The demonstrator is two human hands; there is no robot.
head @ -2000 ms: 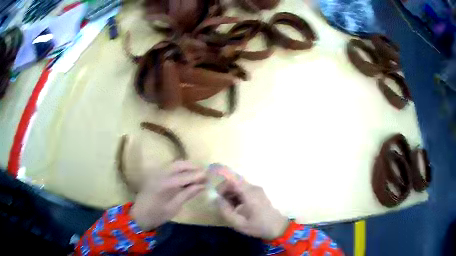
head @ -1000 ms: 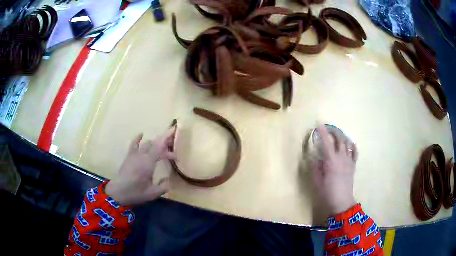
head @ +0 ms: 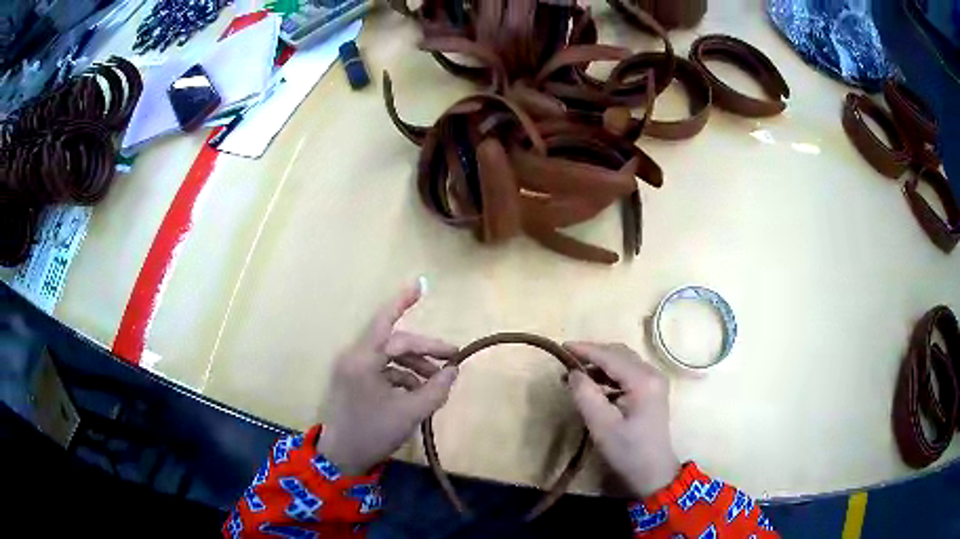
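A brown headband [head: 513, 339] is held edge-on at the table's front edge, its curve away from me and its two ends toward me. My left hand [head: 392, 384] pinches its left side between thumb and fingers, with the index finger raised and a small pale spot at that fingertip. My right hand [head: 621, 405] grips its right side. A tape roll [head: 695, 328] lies flat on the table just beyond my right hand, not touched.
A tangled pile of brown headbands [head: 526, 158] lies mid-table. Nested headbands [head: 926, 390] sit at the right edge, stacked ones [head: 68, 147] at far left. A phone [head: 194, 97] on paper, a small dark block [head: 354, 64] and a plastic bag [head: 832, 37] lie farther back.
My right hand has left the tape roll and moved left onto the headband. The headband has been picked up, turned and brought to the table's front edge, now between both hands.
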